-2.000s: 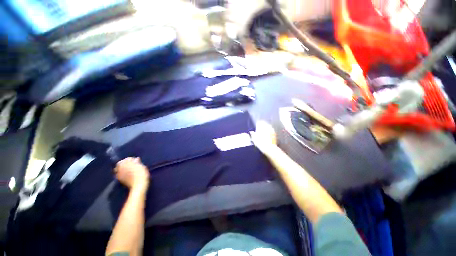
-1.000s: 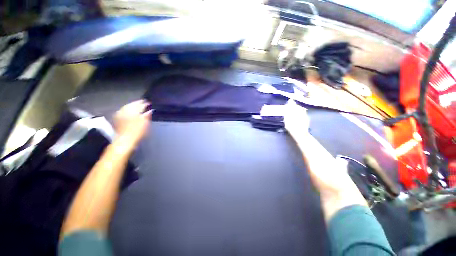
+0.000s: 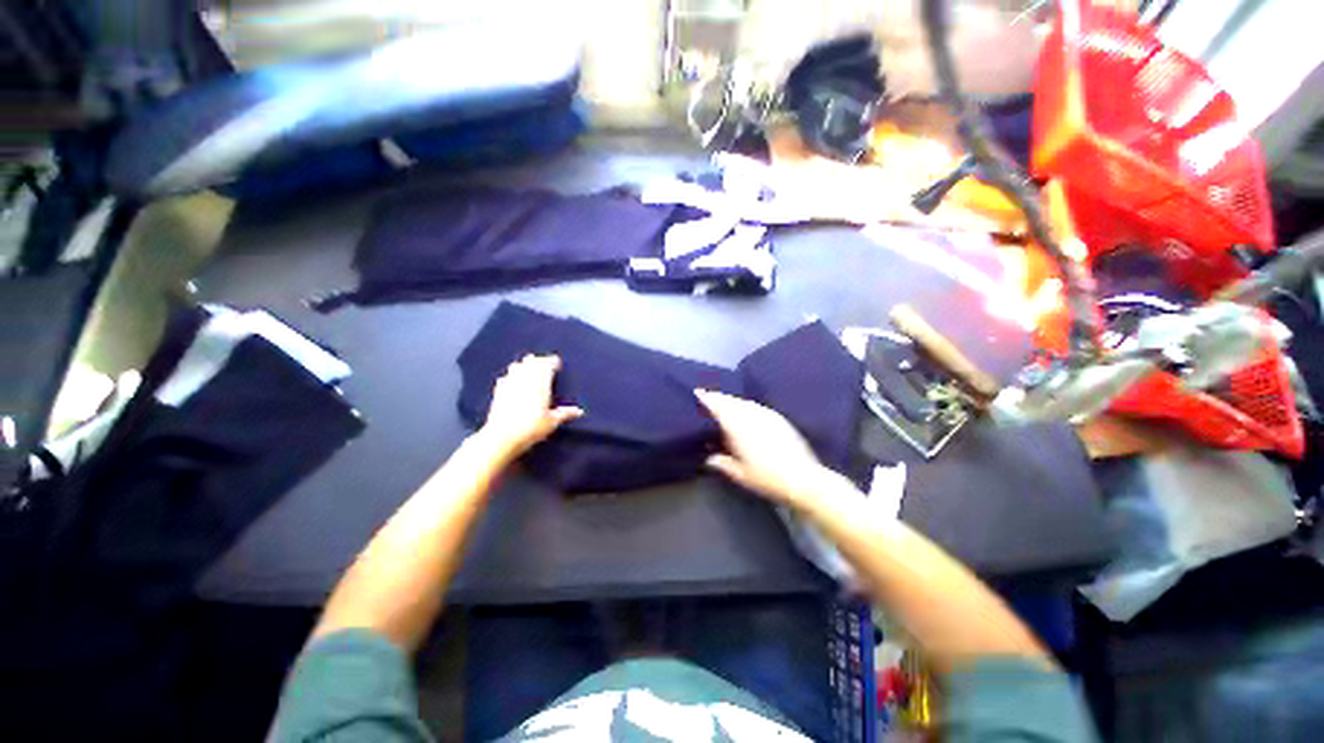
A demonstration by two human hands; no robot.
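A dark navy fabric panel [image 3: 624, 414] lies partly folded in front of me on the grey pressing table. My left hand [image 3: 526, 407] rests on its left part, fingers on the cloth. My right hand [image 3: 755, 443] holds the cloth right of its middle, thumb and fingers on it. A white strip [image 3: 883, 494] shows at the panel's lower right, partly behind my right forearm. The iron [image 3: 912, 389] stands on the table right of the panel, its wooden handle showing.
Waiting navy panels [image 3: 508, 240] with white ends lie at the far side. A dark heap with white patches [image 3: 247, 436] is at the left edge. A red basket [image 3: 1147, 131] and a wrapped hose [image 3: 1162, 356] are at the right. A blue padded board [image 3: 363, 109] is far left.
My hands have come back from the far stack toward the table's middle, now with a navy panel under them. The waiting panels lie behind. One second ago the middle showed bare table.
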